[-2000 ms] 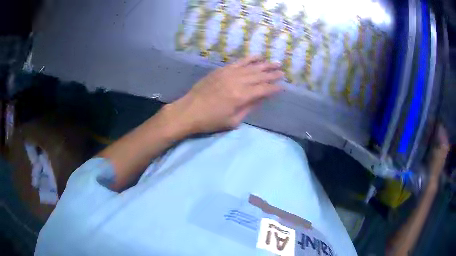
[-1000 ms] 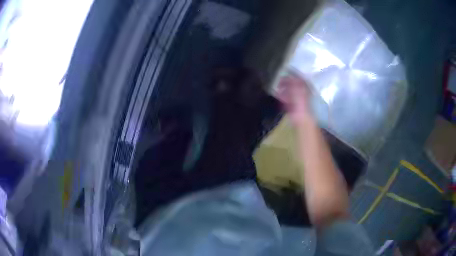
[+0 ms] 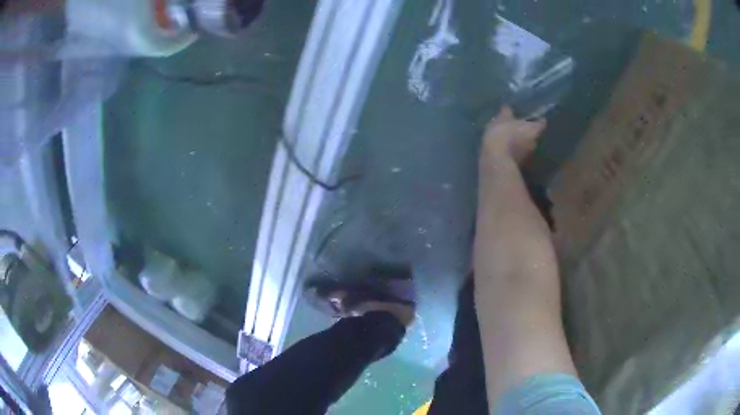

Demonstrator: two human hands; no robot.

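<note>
My right hand [image 3: 514, 136] reaches down at the end of my outstretched arm, right of the middle. Its fingertips are at the lower edge of a clear, shiny plastic film or bag [image 3: 535, 73] over the green floor. The fingers look bent against the plastic; the film's outline is hard to see against the floor. My left hand is not in view.
A pale metal frame bar [image 3: 312, 154] runs slantwise left of the middle, with a dark cable [image 3: 308, 174] across it. A brown cardboard piece [image 3: 617, 138] with printed marks stands at the right. A foot in a dark shoe [image 3: 361, 296] is on the green floor.
The view has swung from the bed and rollers down to the floor. My left hand has left the picture. My right hand has gone from the large whitish plastic to the smaller clear plastic.
</note>
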